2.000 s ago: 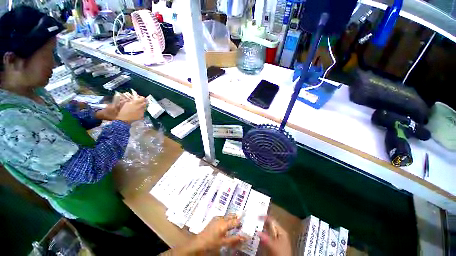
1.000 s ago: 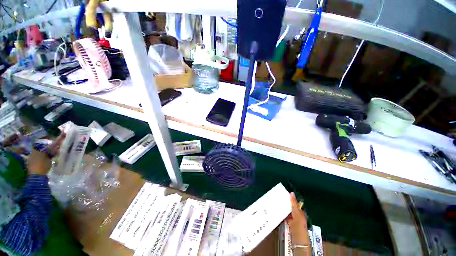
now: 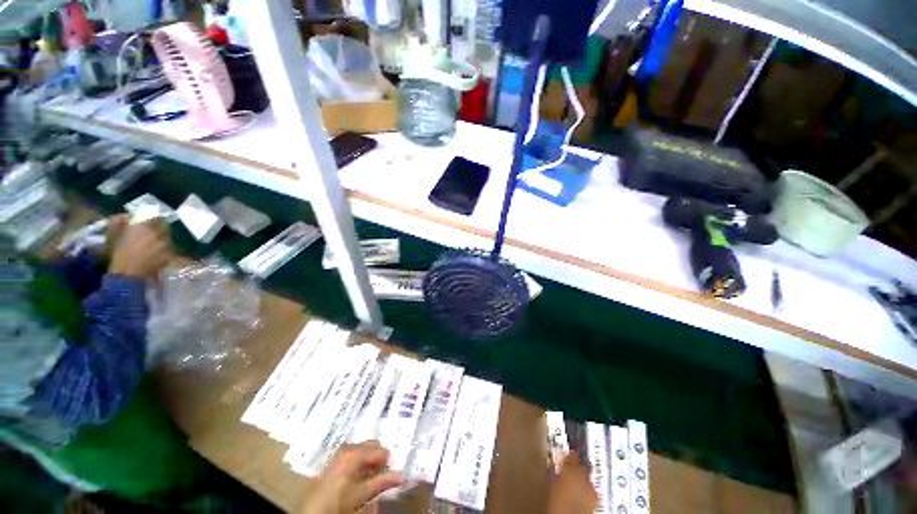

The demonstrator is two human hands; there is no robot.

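Note:
White printed cartons [image 3: 406, 407] lie in an overlapping, fanned row on the brown cardboard-covered bench. A second group of narrow white cartons [image 3: 618, 467] sits side by side to the right. My left hand [image 3: 350, 480] is at the near end of the fanned row, fingers bent; whether it grips one is unclear. My right hand [image 3: 574, 488] is blurred, cut by the bottom edge, and closed around a narrow white carton [image 3: 555, 438] at the left side of the right group. The carton's top shows above the fingers.
A neighbouring worker's blue sleeve [image 3: 106, 336] and hands are at left, beside crumpled clear plastic [image 3: 211, 311]. White boxes [image 3: 282, 249] lie on the green conveyor [image 3: 644, 371]. A dark clip fan [image 3: 476, 292] hangs ahead, near a white post [image 3: 320, 186]. The shelf holds a drill [image 3: 716, 246].
The large white carton my right hand held tilted is no longer raised; that hand is now lower, at the right group. My left hand has come into view at the fanned row. The view has shifted.

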